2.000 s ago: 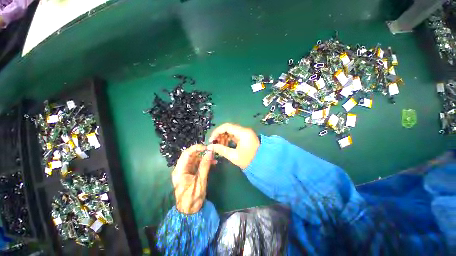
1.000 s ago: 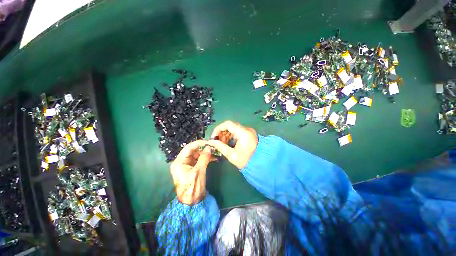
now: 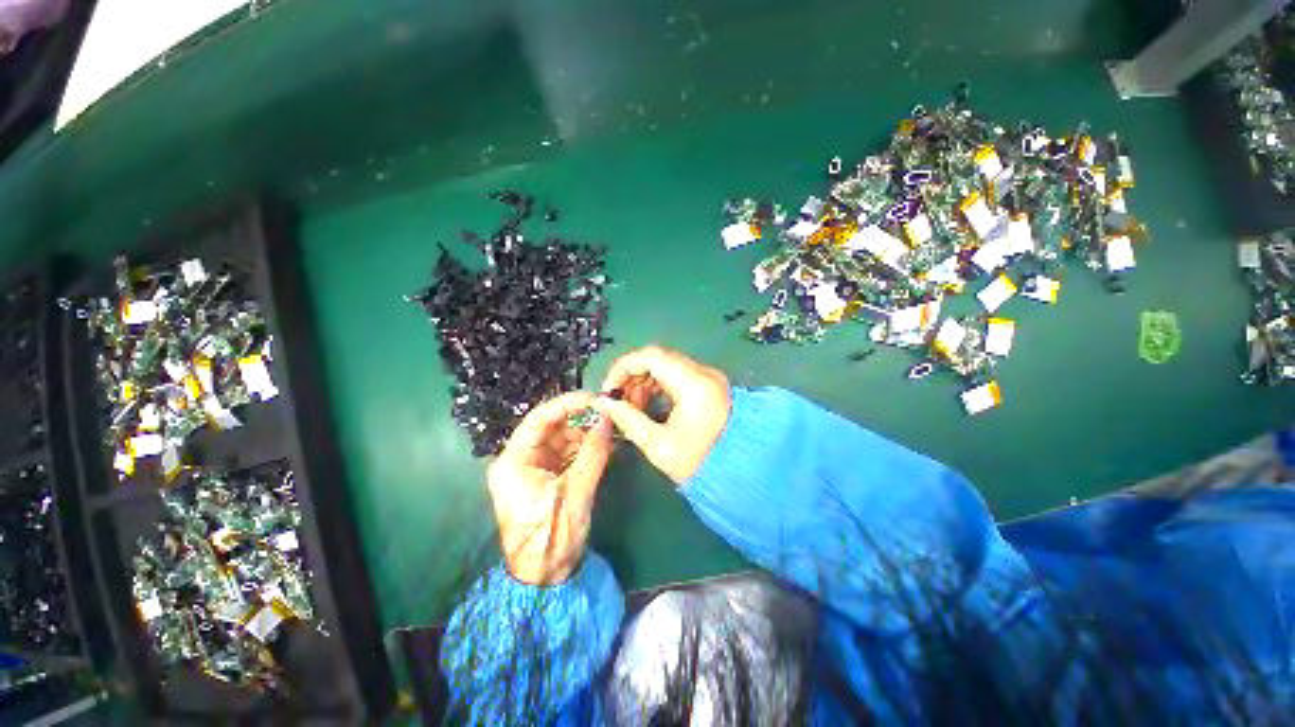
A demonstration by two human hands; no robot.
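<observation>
My left hand [image 3: 543, 490] and my right hand [image 3: 670, 412] meet at their fingertips at the front of the green bench. Between them they pinch a tiny green circuit board [image 3: 584, 419], mostly covered by the fingers. A small dark bit shows at my right fingertips; I cannot tell its shape. A heap of small black parts [image 3: 518, 334] lies just beyond my left hand. A large heap of circuit boards with white battery cells [image 3: 909, 249] lies to the right.
A black divided tray [image 3: 291, 355] with board assemblies stands at left, with dark parts further left. A lime green piece [image 3: 1159, 337] lies at right. A metal post [image 3: 1186, 50] stands at the upper right, near more boards. A white sheet [image 3: 135, 50] is at the upper left.
The hands stay in nearly the same place with slight finger movement. The green board shows more clearly at the left fingertips now. The view has shifted slightly.
</observation>
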